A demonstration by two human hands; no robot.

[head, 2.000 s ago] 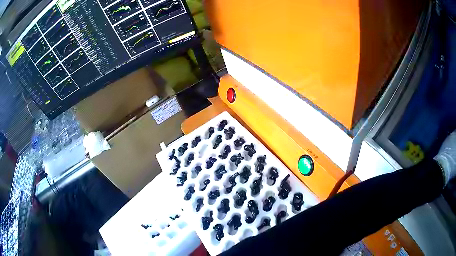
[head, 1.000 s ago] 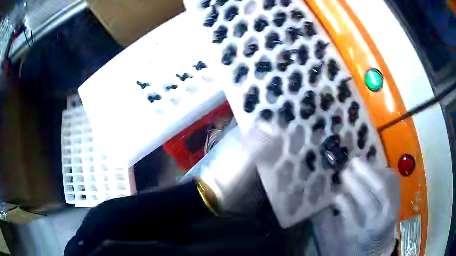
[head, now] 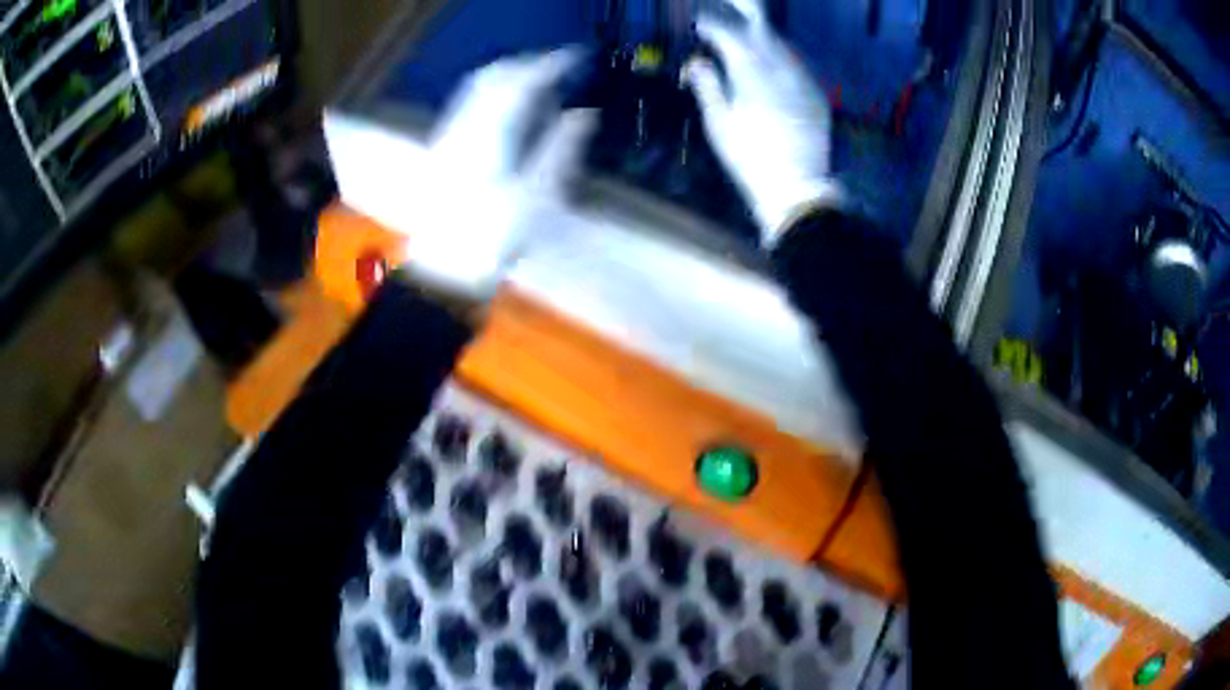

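Note:
My left hand (head: 492, 169), in a white glove, is blurred over the white front band of an open test box, its fingers reaching to the blue-lined inside (head: 863, 81). My right hand (head: 772, 121), also in a white glove, is inside the box at the top centre, thumb and fingers apart. A dark fixture with a small yellow bit (head: 648, 57) lies between the hands. It is too dark and blurred to tell whether either hand holds anything. The foam tray (head: 354, 644) with many black earphones (head: 610, 523) lies below, in front of the box.
A green button (head: 727, 472) and a red button (head: 372, 270) are on the orange front. A second open blue-lined box (head: 1106, 202) with a yellow piece (head: 1017, 360) is at the right. The monitor (head: 122, 108) is upper left, with cardboard (head: 122, 526) below it.
Both hands have moved from the foam tray up to the open test box. The view has swung up to the box, and its blue inside now shows. The second foam tray has left the view.

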